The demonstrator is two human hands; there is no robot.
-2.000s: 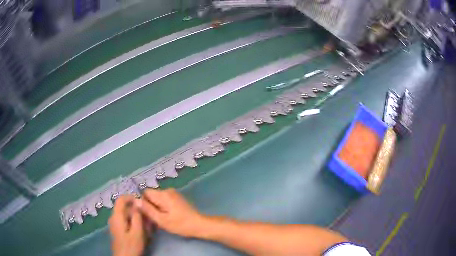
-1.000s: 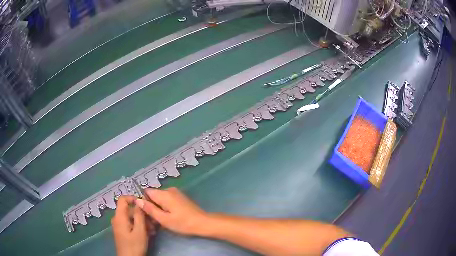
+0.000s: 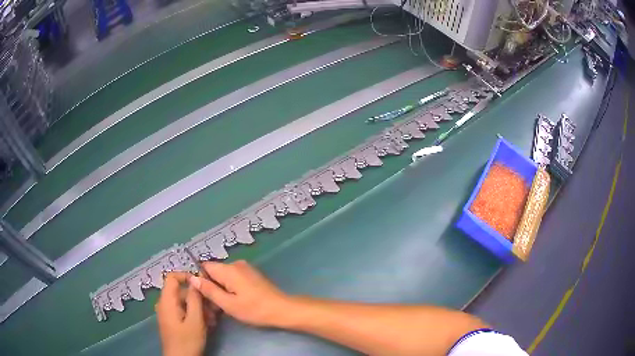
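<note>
A long line of grey toothed metal strips [image 3: 261, 214] lies end to end on the green bench. My right hand [image 3: 240, 290] holds a slim dark tool [image 3: 194, 262] like a pen, its tip at a joint near the line's near-left end. My left hand [image 3: 182, 309] is beside it, fingertips together and touching my right fingertips. Whether a small part is pinched in the left fingertips is hidden.
A blue bin [image 3: 480, 234] of small orange parts stands at the right, with a yellow-tan strip [image 3: 532, 214] along its side. Two short dark-grey strips [image 3: 543, 141] lie beyond. Green-and-white slender tools [image 3: 408, 111] flank the line near a pale wired machine [image 3: 456, 24]. Metal rails cross the bench.
The view has steadied and shifted slightly. Both hands stay at the same joint in nearly the same pose.
</note>
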